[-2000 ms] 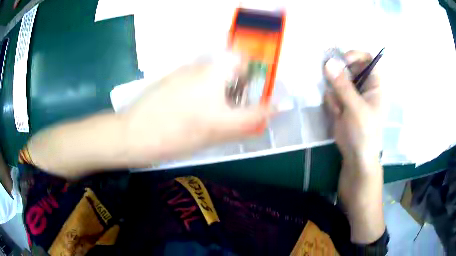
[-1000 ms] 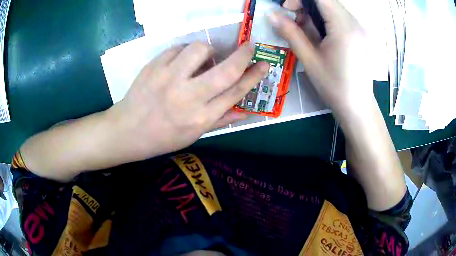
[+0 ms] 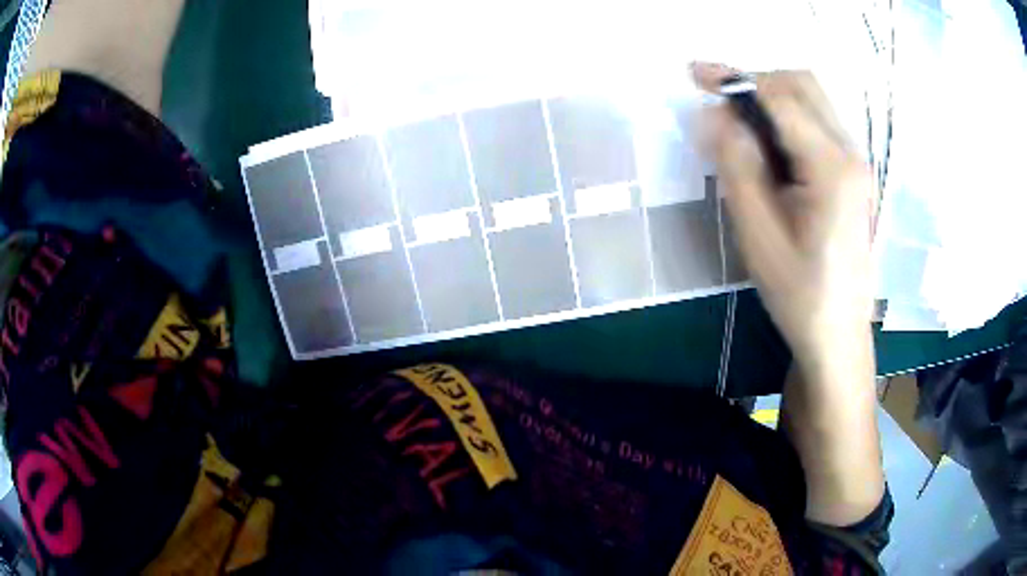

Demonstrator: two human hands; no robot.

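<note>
A sticker sheet (image 3: 496,214) with two rows of large grey rectangles and small white blocks between them lies in front of me. My right hand (image 3: 794,180) is over its right end, blurred, and holds dark tweezers (image 3: 766,129) between thumb and fingers. The tweezers' tips cannot be made out. My left hand is out of the picture; only the left forearm (image 3: 107,39) shows, reaching past the top left edge. No orange housing is in view.
White sheets, washed out by glare, lie behind the sticker sheet (image 3: 484,51). A sheet stack (image 3: 957,203) is at the right on the green table (image 3: 541,349). A narrow strip shows at the top left corner. Dark fabric and cardboard are at the lower right.
The orange housing and my left hand have gone out of view, the left arm swinging up and left. The grey rectangles are uncovered. My right hand stays at the right with the tweezers.
</note>
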